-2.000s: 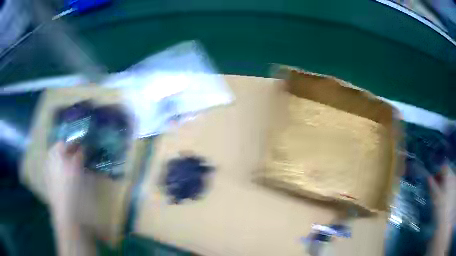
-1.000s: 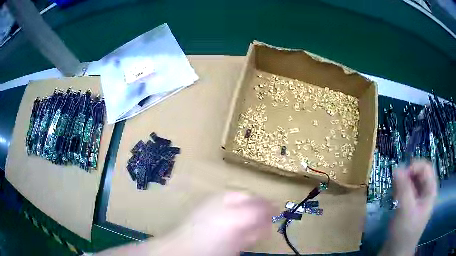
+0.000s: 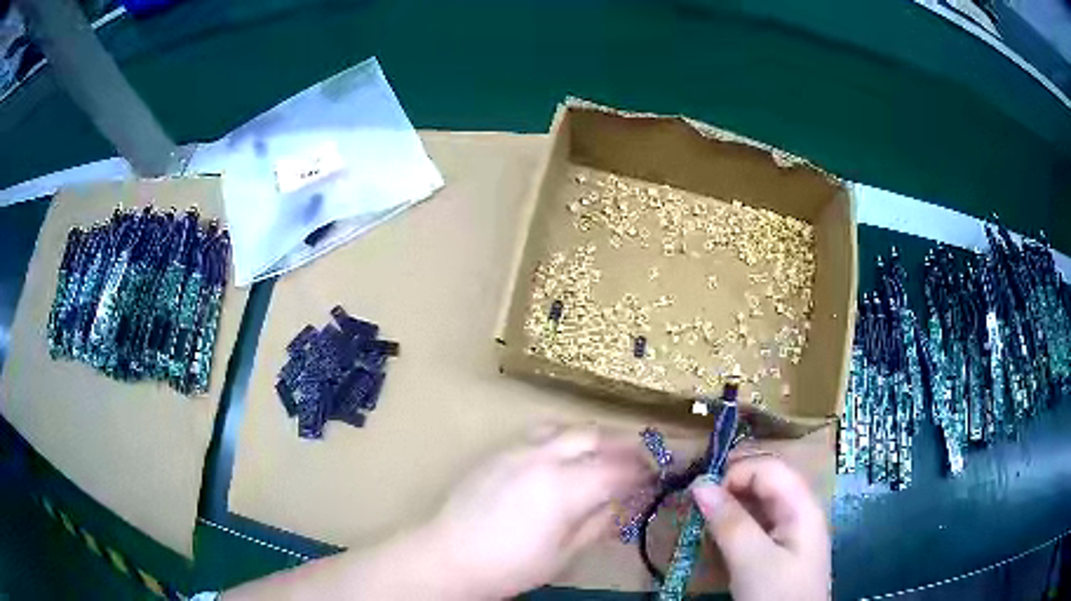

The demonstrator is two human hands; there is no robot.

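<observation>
My right hand holds a circuit board unit between thumb and fingers, at the front edge of the cardboard box. The unit is a long narrow strip, dark at its upper end and green at its lower end. My left hand, blurred, is just left of it, over the cardboard sheet; its fingertips reach towards small dark pieces and I cannot tell whether it holds one. A black cord loops between the hands. A small white connector shows at the box's front edge.
The cardboard box holds many small gold-tan parts. A pile of dark rectangular pieces lies left of it. A unit stack is far left, another stack far right. A plastic bag lies upper left.
My right hand has moved left from the right stack and now holds a unit. My left hand has shifted slightly and stays near the cord. The view has shifted a little.
</observation>
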